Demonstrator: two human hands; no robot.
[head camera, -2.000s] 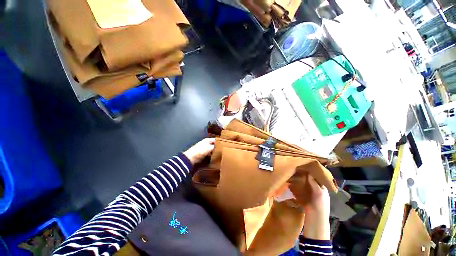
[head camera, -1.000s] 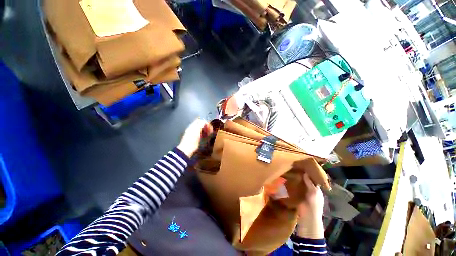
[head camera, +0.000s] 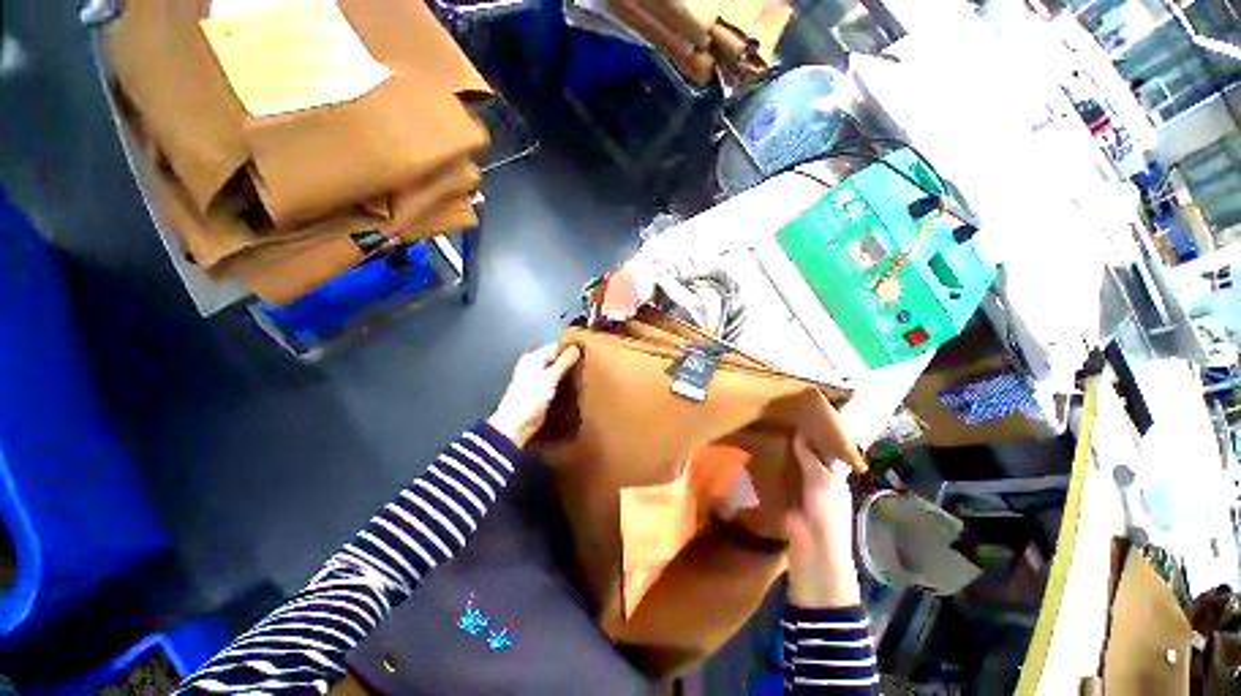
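Note:
Several brown panels (head camera: 619, 422) lie together over my lap, their upper edges against the small white table. A black label (head camera: 696, 370) with pale marks is at their top edge. An orange-tan piece (head camera: 656, 533) and a small white paper (head camera: 736, 491) show in the open fold. My left hand (head camera: 539, 386) grips the panels' upper left corner, fingers partly hidden. My right hand (head camera: 822, 506) holds the right edge, thumb on the near side and the other fingers mostly hidden.
A green control box (head camera: 891, 258) stands on the small white table (head camera: 721, 224). Stacked panels (head camera: 368, 136) rest on a low stand at upper left. A blue bin (head camera: 68, 449) is at left, a yellow-edged bench (head camera: 1068, 544) at right, a pale bucket (head camera: 915, 541) beneath.
My left hand reached to the panels' upper corner and now holds it. The panels and my right hand have shifted slightly left, and the fold shows more of the orange-tan piece. The bucket has come into view.

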